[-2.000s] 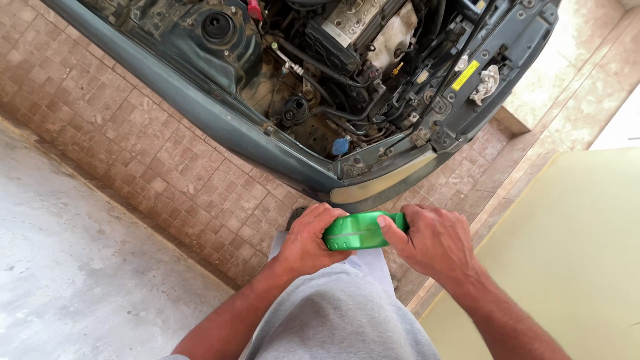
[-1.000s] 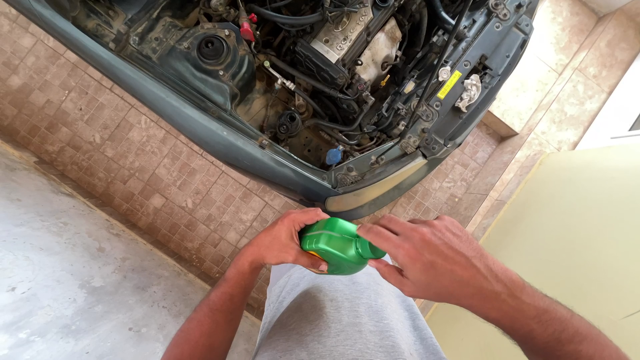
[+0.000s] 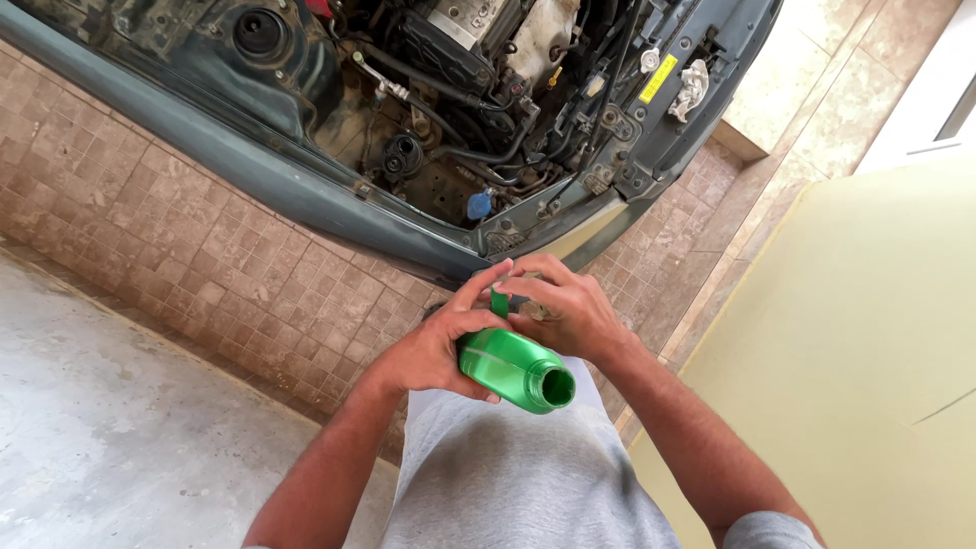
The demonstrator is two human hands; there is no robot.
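Observation:
My left hand (image 3: pixel 446 347) grips a green plastic bottle (image 3: pixel 507 366), tilted so that its uncapped round mouth faces toward me. Just beyond the bottle, the fingers of my right hand (image 3: pixel 560 305) hold a small green piece (image 3: pixel 499 300), probably the screw cap, seen edge-on. Fingertips of both hands meet around this piece. Both hands are in front of the car's front corner, where the engine bay is uncovered.
The car's fender (image 3: pixel 267 187) and engine (image 3: pixel 465 38) lie ahead. A blue reservoir cap (image 3: pixel 479 204) sits near the headlight (image 3: pixel 587 229). Crumpled material (image 3: pixel 690 91) rests on the front crossmember. Tiled floor (image 3: pixel 252 267) runs between the car and a grey surface (image 3: pixel 137 412); a yellowish wall (image 3: pixel 839 305) stands right.
The green cap has come off the bottle, whose open mouth now shows. My right hand has moved from the bottle's neck to its far side, close to my left fingers.

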